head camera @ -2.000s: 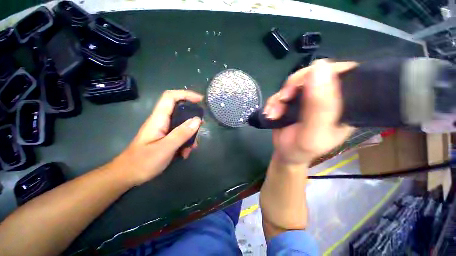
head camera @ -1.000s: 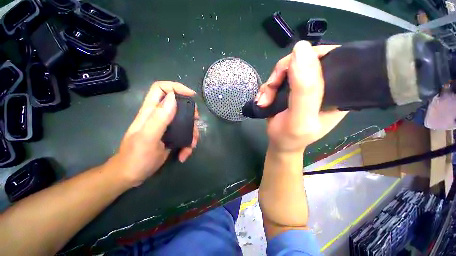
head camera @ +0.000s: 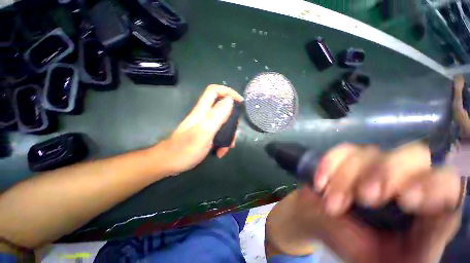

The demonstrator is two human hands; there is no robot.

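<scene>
My left hand (head camera: 198,131) holds a small black housing (head camera: 227,128) just left of the round silver-grey screw dish (head camera: 271,102), above the green worktop. The dish has tiny bright screws massed over its far part. My right hand (head camera: 381,190), blurred and close to the camera at lower right, grips the black electric screwdriver (head camera: 296,160). The tool's dark nose points up and left, below the dish and apart from the housing. The tool's rear is hidden by the hand or blurred.
Many black housings with grey rims (head camera: 61,87) lie at the left. Several separate black parts (head camera: 322,53) lie right of the dish. Tiny pale specks lie beyond the dish. A white rail (head camera: 330,19) borders the far side. Part of another person shows at the right edge.
The view has shifted, so the bench things sit further right. My right hand has brought the screwdriver away from the dish, lower and nearer the camera. The held housing is turned more edge-on.
</scene>
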